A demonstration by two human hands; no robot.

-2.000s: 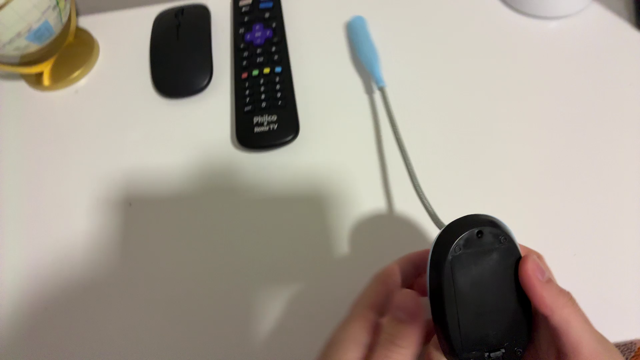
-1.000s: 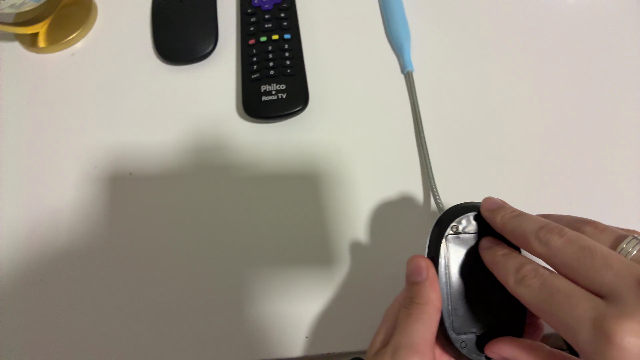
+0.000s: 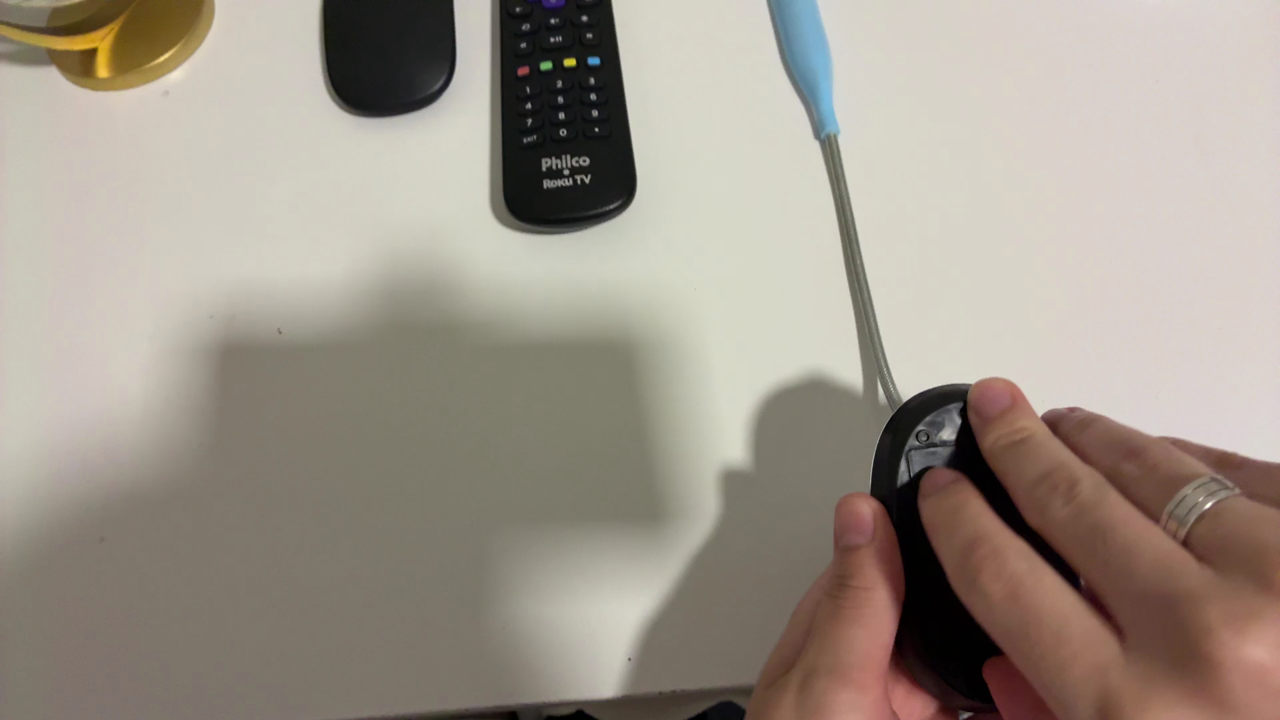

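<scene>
Near the table's front edge, at the lower right, my left hand (image 3: 850, 620) grips an oval black base (image 3: 935, 590) from its left side, thumb along the rim. Across the base's underside lie the fingers of my right hand (image 3: 1110, 570), which wears a silver ring and hides much of that face. A small screw hole and part of a panel outline show at the top of the base. From its upper end a thin grey flexible neck (image 3: 856, 250) runs up to a light blue plastic piece (image 3: 803, 65), cut off by the top of the view.
A black Philco Roku TV remote control (image 3: 567, 120) lies on the white table (image 3: 400, 260) at the top middle. Left of it is a black computer mouse (image 3: 388, 60). A gold-coloured round object (image 3: 135, 45) stands at the top left corner. The table's front edge shows at the bottom.
Two seconds ago the underside of the base was mostly uncovered; my right hand's fingers have since come across it. The view has shifted, so the remote and mouse sit higher.
</scene>
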